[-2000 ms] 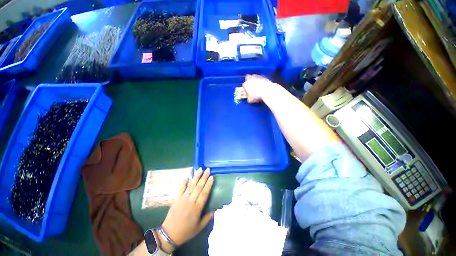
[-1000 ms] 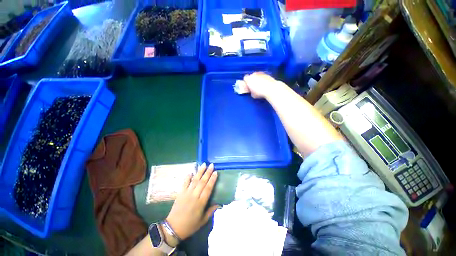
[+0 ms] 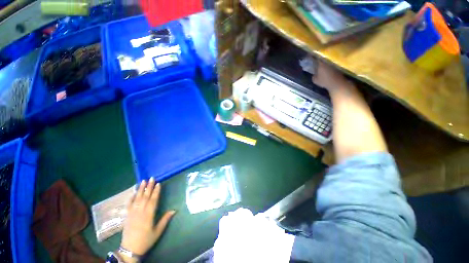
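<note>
My right hand (image 3: 327, 76) reaches into the open carton, above the back of the counting scale (image 3: 293, 105). It holds a small pale, shiny item (image 3: 308, 64), blurred, so I cannot tell exactly what it is. My left hand (image 3: 141, 214) lies flat with fingers spread on the right end of a clear bag packed with thin pinkish-tan pins (image 3: 110, 214). An empty shallow blue tray (image 3: 172, 128) lies just beyond my left fingertips. A clear, flat zip-lock bag (image 3: 212, 189) lies on the green mat to the right of my left hand.
Blue bins with dark parts (image 3: 72, 67) and bagged packets (image 3: 149, 54) stand at the back left. A brown cloth (image 3: 60, 213) lies at left. A green-edged tape roll (image 3: 226, 109) and yellow strip (image 3: 240, 138) are near the scale. The carton edge (image 3: 360, 82) overhangs my right arm.
My right hand has moved from over the blue tray, with the small item, into the carton above the scale. The view has turned right. My left hand stays on the packed bag.
</note>
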